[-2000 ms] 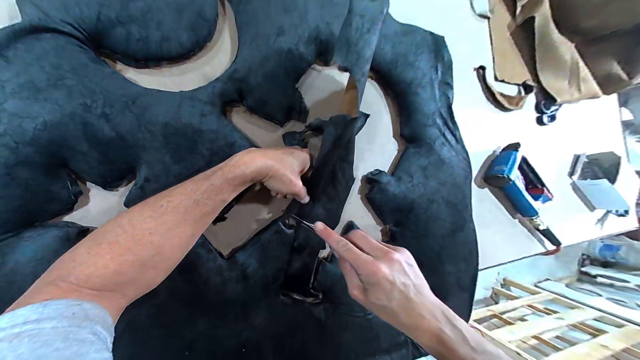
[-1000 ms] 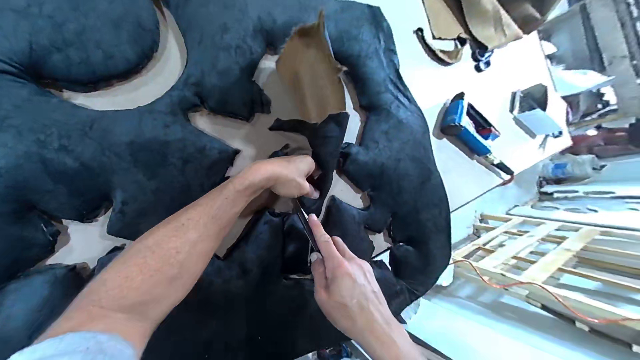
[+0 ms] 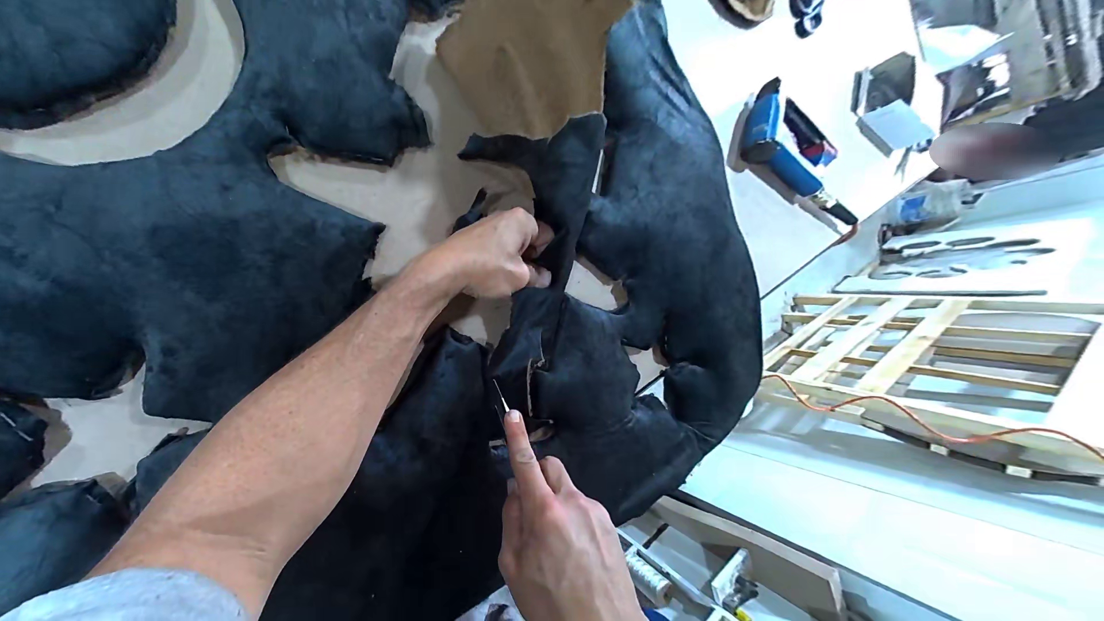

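Note:
Dark blue-black hide-like material (image 3: pixel 216 276) with cut-out openings lies over a pale board (image 3: pixel 414 203). My left hand (image 3: pixel 504 254) is closed on a folded dark strip (image 3: pixel 573 181) near the middle, its thumb and fingers pinching the edge. Above it, a flap shows its tan underside (image 3: pixel 535 65). Lower down, my right hand (image 3: pixel 552 517) grips a thin blade (image 3: pixel 503 397), index finger stretched along it, the tip at the dark material just below the left hand. Most of the tool's handle is hidden by the fingers.
On the white table to the right are a blue tool (image 3: pixel 780 142) with a black end and a small open box (image 3: pixel 893 125). Beyond stands a slatted wooden frame (image 3: pixel 923 345) crossed by an orange cord (image 3: pixel 949 437). A spool of pale thread (image 3: pixel 647 576) sits on a lower shelf.
The strip's upper part has folded over, now showing its tan underside. Between one second ago and now, the blade has moved down, away from my left hand. The view has shifted.

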